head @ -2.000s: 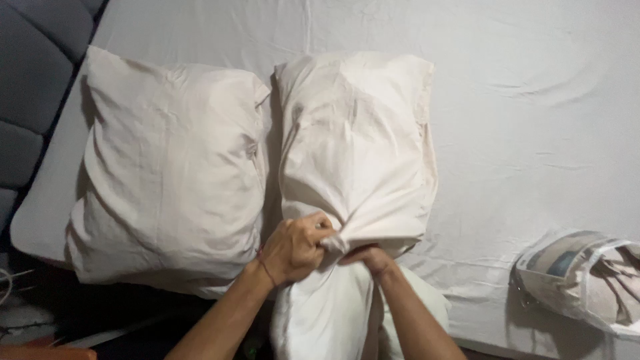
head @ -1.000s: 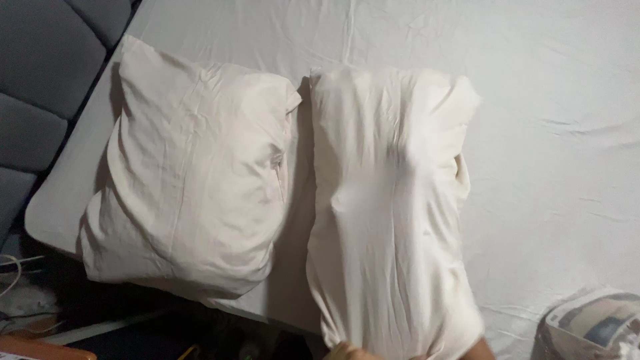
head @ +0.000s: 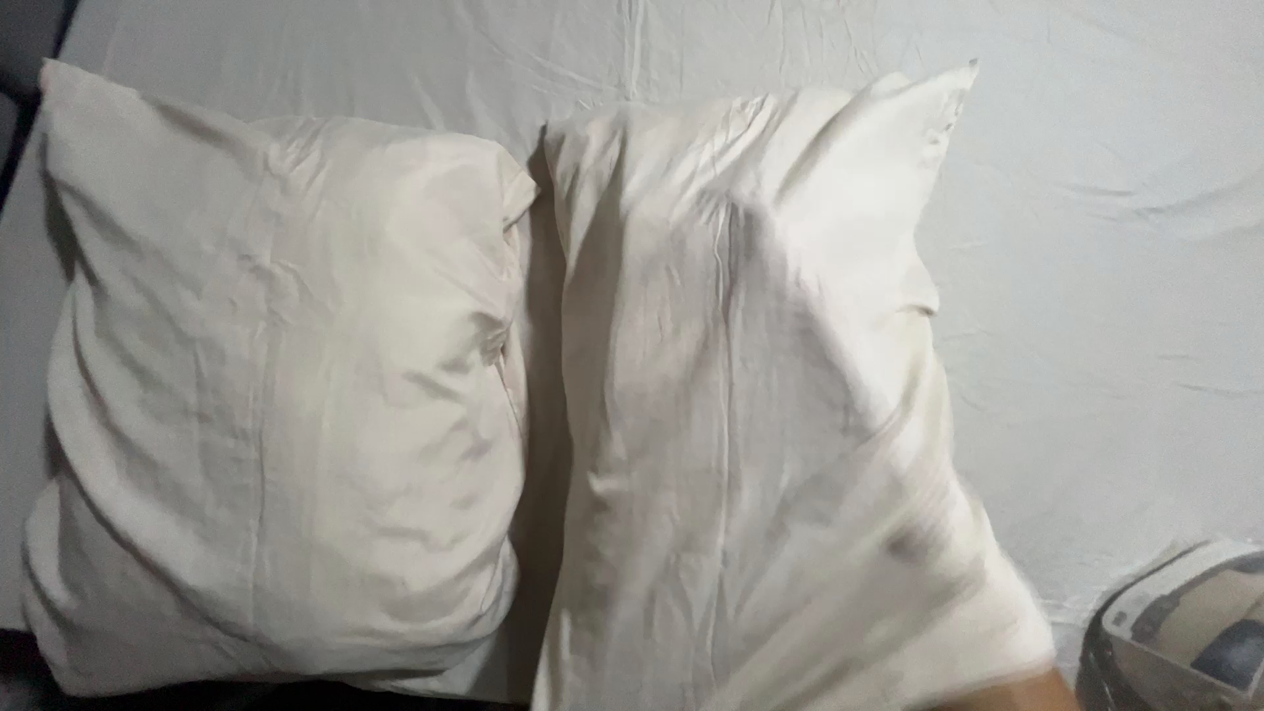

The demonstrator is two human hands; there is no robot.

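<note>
A pillow in a cream pillowcase [head: 750,395] lies on the right, its cloth pulled long toward the bottom edge of the view. At its lower right corner only a blurred bit of my right hand or wrist [head: 1017,693] shows; the fingers are hidden, so their grip cannot be told. My left hand is out of the picture. Beside it on the left rests a second pillow in a matching cream case [head: 286,395], with creases and a tucked fold along its right side. A narrow shadowed gap separates the two.
Both pillows lie on a bed with a wrinkled light grey sheet [head: 1086,296]. A clear plastic bag with folded fabric inside [head: 1185,622] sits at the lower right. Part of a dark headboard [head: 25,49] shows at the upper left.
Two seconds ago both hands gripped the bunched pillowcase at the right pillow's lower end; that cloth is now spread down over the end. The hands have moved down, mostly out of view.
</note>
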